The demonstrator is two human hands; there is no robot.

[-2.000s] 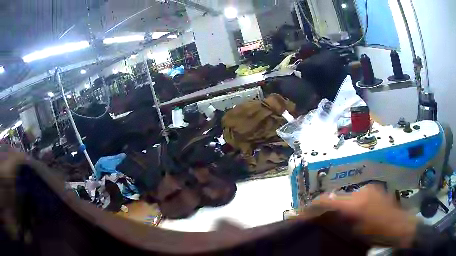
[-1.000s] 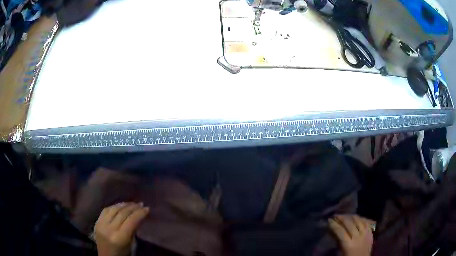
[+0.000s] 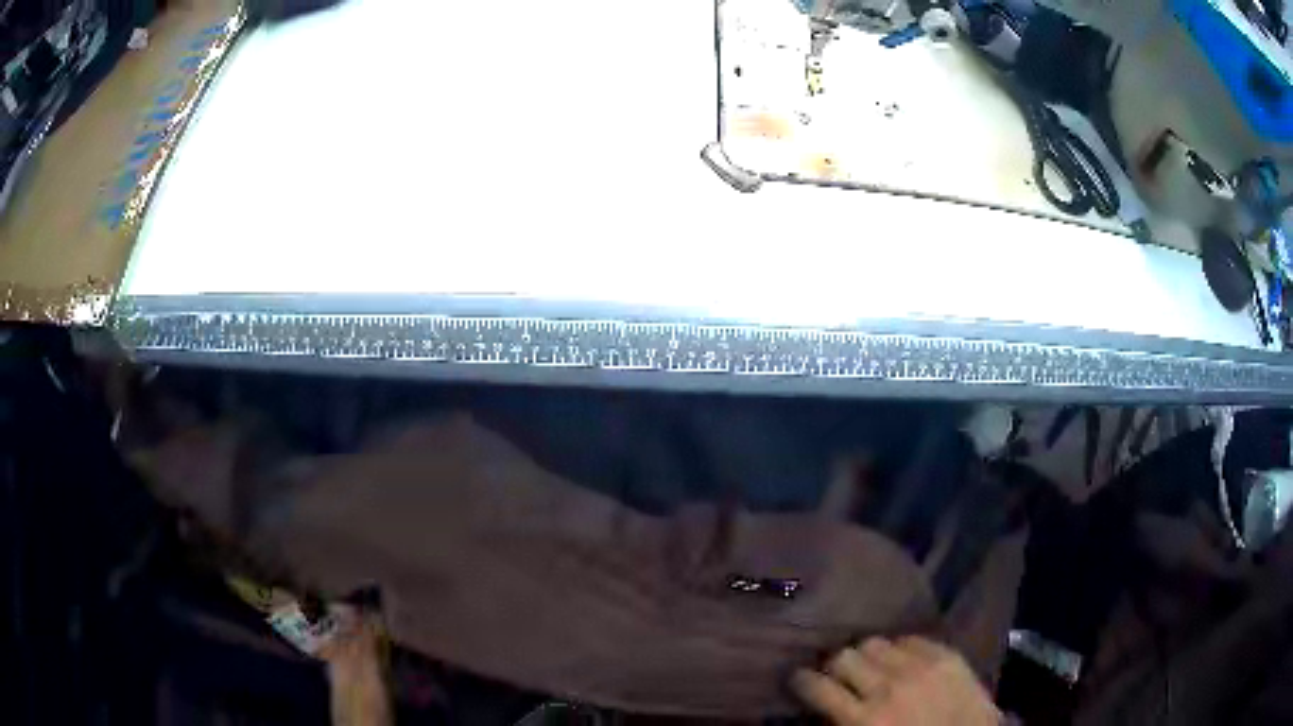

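The brown garment piece (image 3: 567, 567) lies spread over my lap below the table edge, with darker fabric (image 3: 638, 440) along its upper side. A small shiny dark mark shows on the brown cloth. My left hand (image 3: 357, 674) is at the cloth's lower left edge, blurred, with its fingers mostly hidden. My right hand (image 3: 908, 688) is at the lower right, cut off by the bottom of the picture, its fingers bent over the lower part of the cloth and holding it.
The white table (image 3: 454, 170) has a grey ruler strip (image 3: 667, 348) along its front edge. The machine bed (image 3: 908, 128) is at the upper right, with black-handled scissors (image 3: 1073, 168) and a round black disc (image 3: 1228, 270) nearby. Brown cardboard or tape (image 3: 142, 170) borders the table's left side.
The view has swung from the machine down to my lap, then shifted slightly. More brown cloth shows now. My left hand is lower and more hidden; my right hand has moved left and lower.
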